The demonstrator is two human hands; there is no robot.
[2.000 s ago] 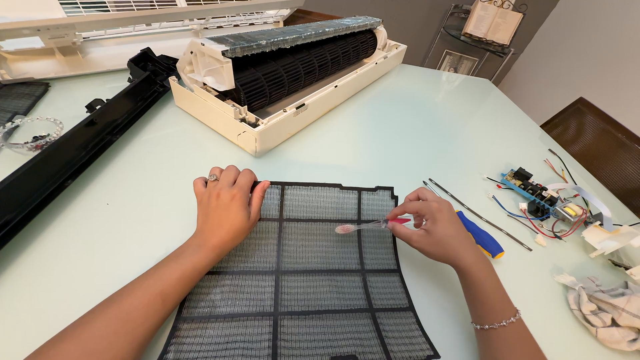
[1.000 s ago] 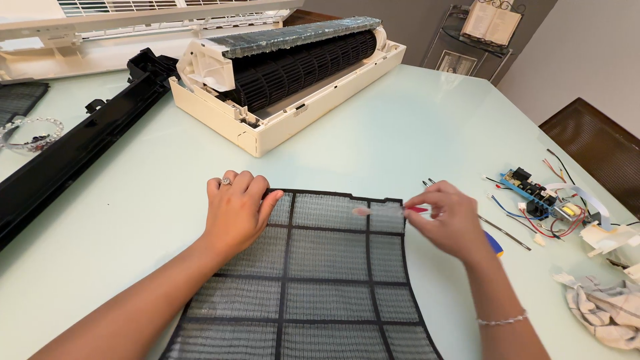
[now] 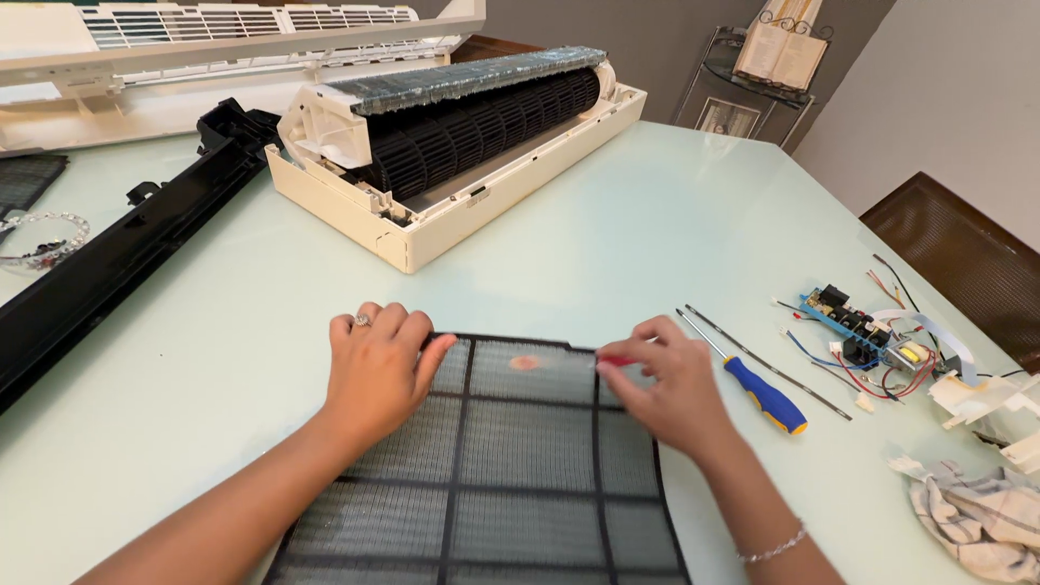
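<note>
An air conditioner's mesh filter (image 3: 528, 447) in a black plastic frame lies in front of me, its far edge bent up a little. My left hand (image 3: 378, 361), with a ring on it, grips the frame's far left corner between thumb and fingers. Between the thumb and fingers of my right hand (image 3: 662, 378) is the red handle of a toothbrush (image 3: 526, 363). Its blurred head is over the mesh near the far edge; whether the bristles touch cannot be told. The right hand is by the frame's far right corner.
Behind stand the air conditioner's base with its blower wheel (image 3: 487, 134) and a white housing (image 3: 162, 106). A black plastic trough (image 3: 138, 244) lies left, near a bowl of screws (image 3: 45, 244). To the right are a screwdriver (image 3: 764, 394), a metal strip (image 3: 772, 366), a circuit board (image 3: 853, 325) and a cloth (image 3: 975, 516).
Since the oldest frame, my left hand has moved right with the filter's far edge. The toothbrush has moved from the mesh's middle to near the far edge. The screwdriver is more exposed now.
</note>
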